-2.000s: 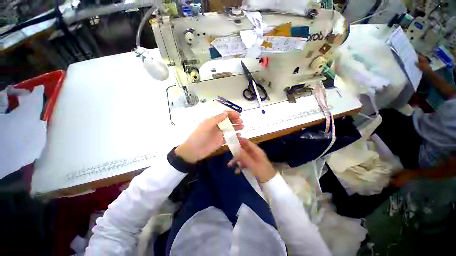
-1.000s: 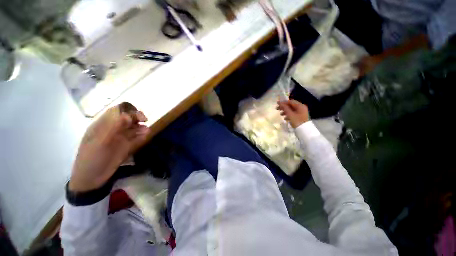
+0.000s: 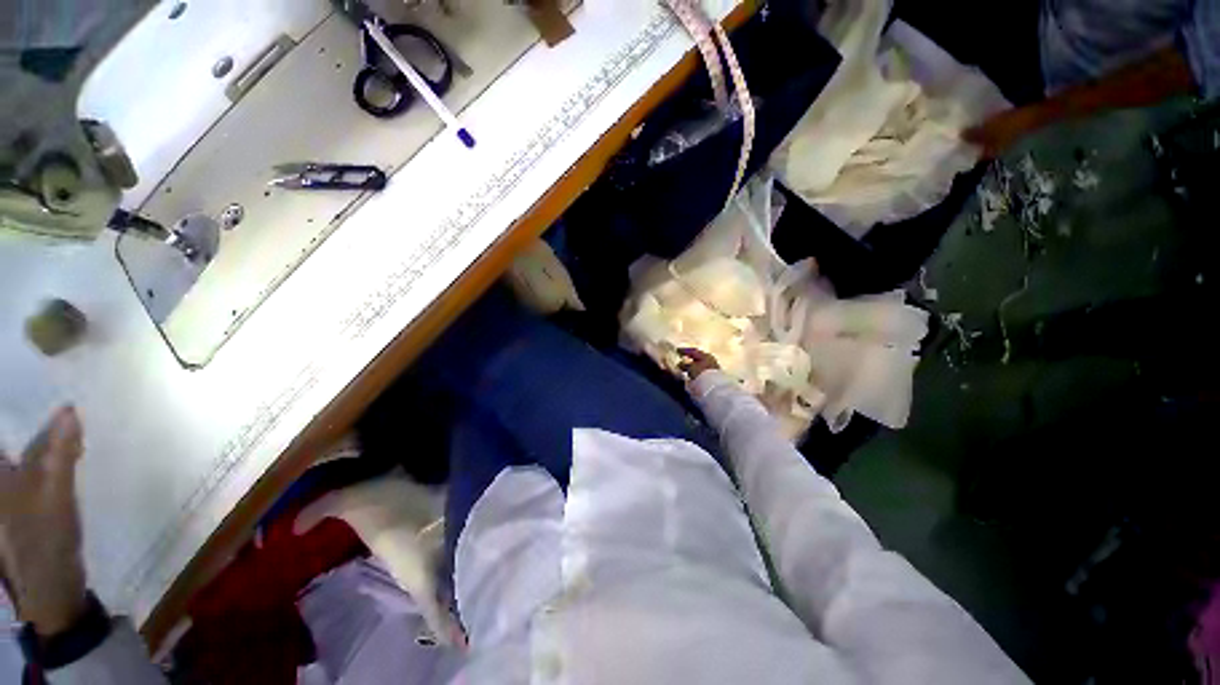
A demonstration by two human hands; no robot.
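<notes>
A cream ruffled heap of cut strips (image 3: 723,315) lies beside my lap, right of the table edge. My right hand (image 3: 696,364) is at the heap's near side, fingers bent down against the strips; whether it grips one is hidden. My left hand (image 3: 47,502) is at the far left over the white table, partly cut off by the picture's edge. Its fingers are apart and no fabric shows in it. Part of the machine with its needle area (image 3: 181,241) shows at the upper left.
Scissors (image 3: 388,83), a marking pen (image 3: 422,87) and thread snips (image 3: 332,177) lie on the machine bed. A measuring tape (image 3: 743,114) hangs over the table edge (image 3: 442,274). Another person's arm (image 3: 1090,105) reaches to a cream bundle (image 3: 883,147). Red cloth (image 3: 268,589) shows below the table.
The view has turned down towards my lap. The strip held between my hands two seconds ago no longer shows in them. My right hand has moved to the heap; my left has moved far left.
</notes>
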